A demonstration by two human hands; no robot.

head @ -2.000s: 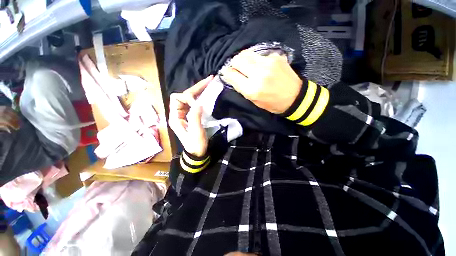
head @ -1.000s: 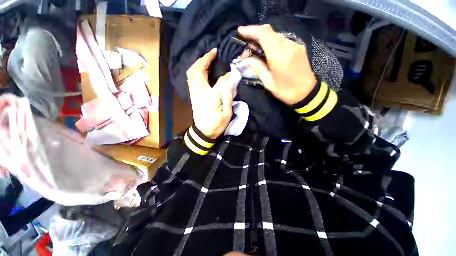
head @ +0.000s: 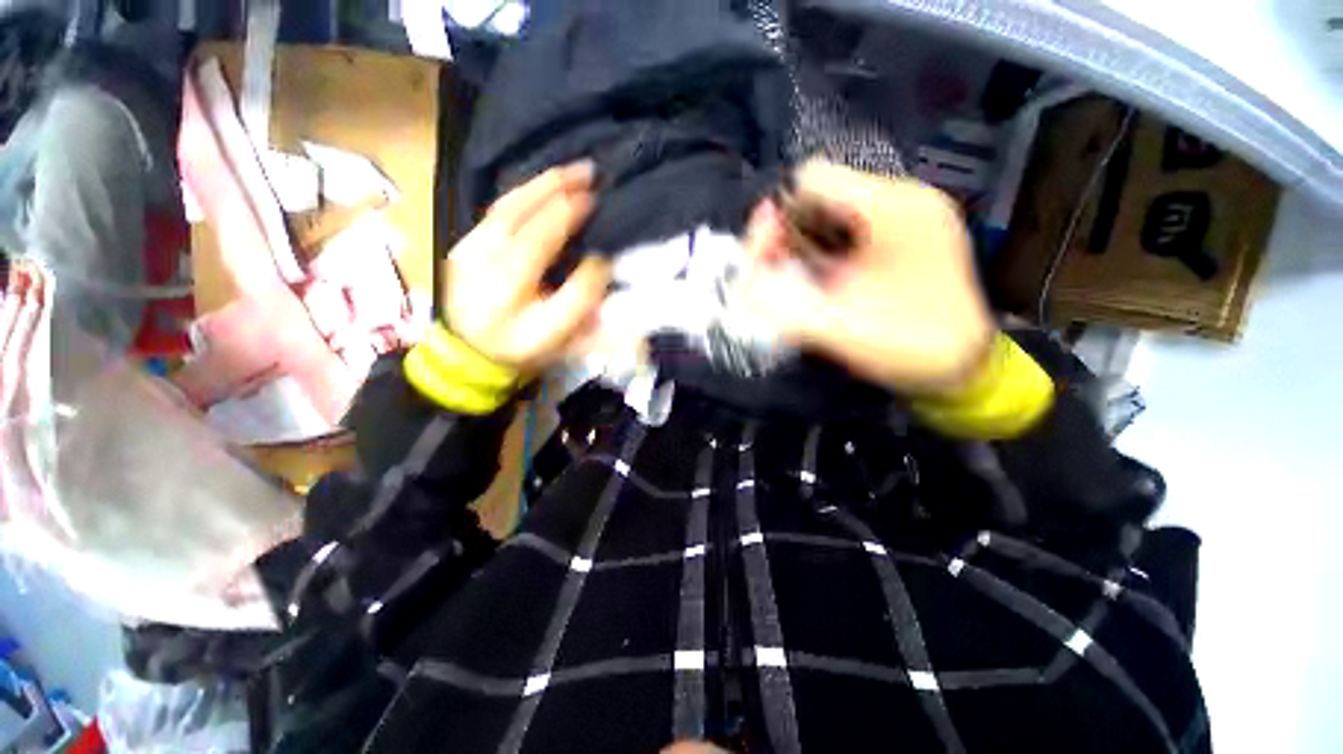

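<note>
A black garment [head: 648,111] lies bunched over the lap, with a pale, speckled section [head: 685,287] turned up between my hands. My left hand [head: 530,273] is at its left side, fingers curled, the fingertips over the cloth; motion blur hides how firmly it grips. My right hand [head: 884,280] holds the right side of the pale section, thumb and fingers bent towards each other, blurred. A small dark thing shows inside the right hand; what it is cannot be told.
An open cardboard box [head: 405,148] with pink and white cloth pieces [head: 354,280] stands at left. Plastic-wrapped material [head: 147,457] is beside it. A brown printed carton [head: 1164,221] is at right. A pale table edge [head: 1119,74] curves across the upper right.
My hands have moved apart, the left one to the left. The pale section between them is spread wider. The view has shifted slightly.
</note>
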